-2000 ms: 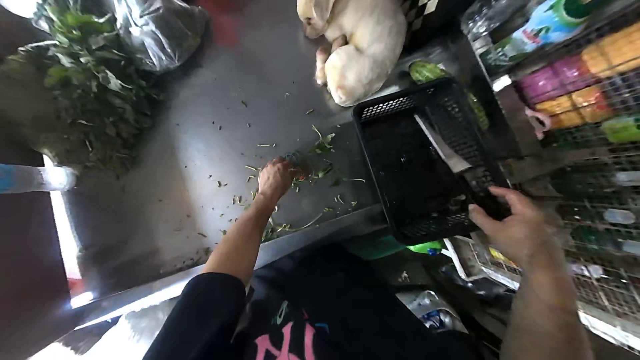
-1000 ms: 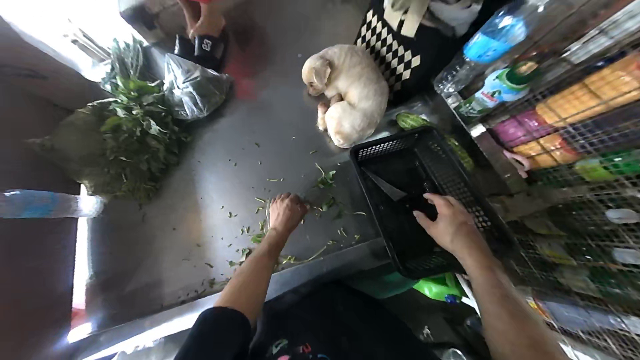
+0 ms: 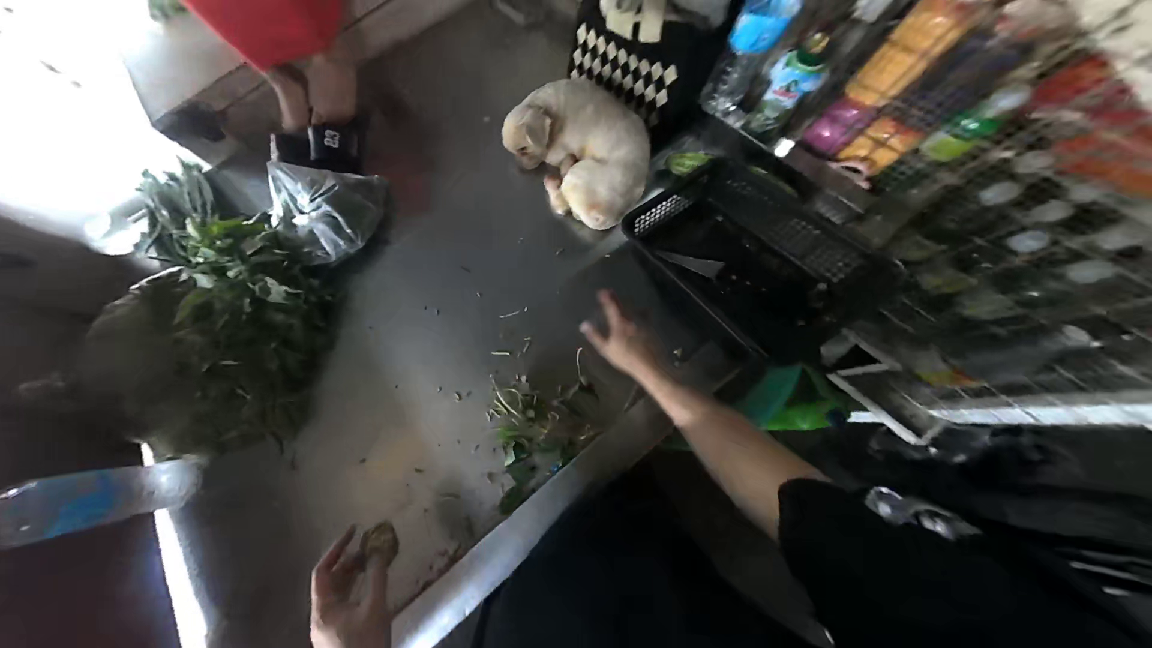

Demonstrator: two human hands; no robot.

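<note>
My left hand (image 3: 349,589) is low over the near left part of the grey metal table (image 3: 409,315). A small brownish, roundish thing (image 3: 380,543) is at its fingertips; whether the fingers grip it is unclear. My right hand (image 3: 625,342) reaches over the table with fingers spread, holding nothing, left of the black plastic basket (image 3: 693,283). A knife blade (image 3: 688,263) shows inside the basket. Between the hands, green leaf and stem scraps (image 3: 531,432) lie piled by the table's near edge, with small bits scattered beyond.
Leafy greens (image 3: 243,315) and a clear plastic bag (image 3: 326,211) are at the left. A light-coloured puppy (image 3: 585,148) lies curled beyond the basket, beside a black-and-white patterned bag (image 3: 625,72). Wire shelving (image 3: 1017,261) stands right. A person's legs (image 3: 315,90) are at the far side.
My right hand has left the basket and moved left over the table. My left hand has moved from the scraps toward the near left. The scraps are gathered closer to the near edge.
</note>
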